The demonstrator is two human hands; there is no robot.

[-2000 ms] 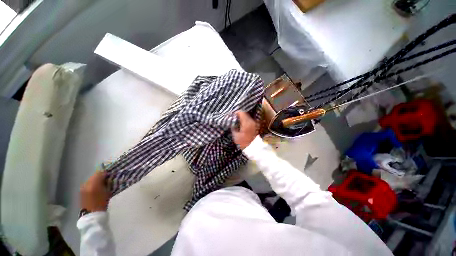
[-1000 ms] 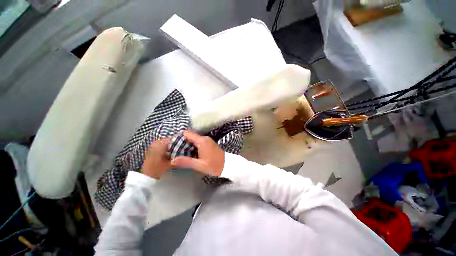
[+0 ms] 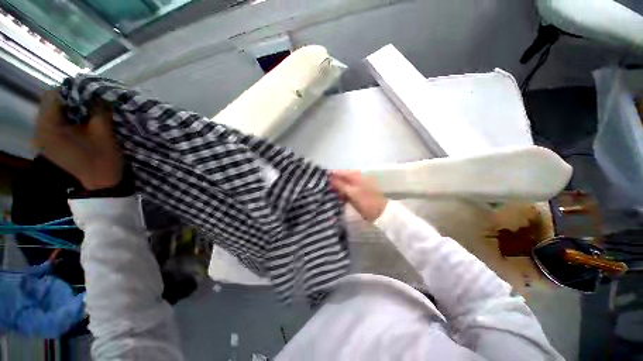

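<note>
The black-and-white checked garment (image 3: 233, 190) is stretched in the air between my two hands, over the left front edge of the table. My left hand (image 3: 81, 144) is raised at the far left, blurred, and grips one end of the garment. My right hand (image 3: 358, 192) pinches its other end near the middle of the view, and the cloth hangs down below it towards my body. The narrow cream sleeve board (image 3: 479, 174) lies bare beyond my right hand.
The wide cream buck (image 3: 282, 92) is behind the garment. A white beam (image 3: 407, 99) lies across the off-white table (image 3: 479, 106). The iron (image 3: 574, 264) sits at the table's right edge beside a brown stain. Blue cloth (image 3: 39, 300) is low at left; a window is upper left.
The garment is lifted off the table and spread between my hands. My left hand has moved up and left, away from my right hand. The view has turned left.
</note>
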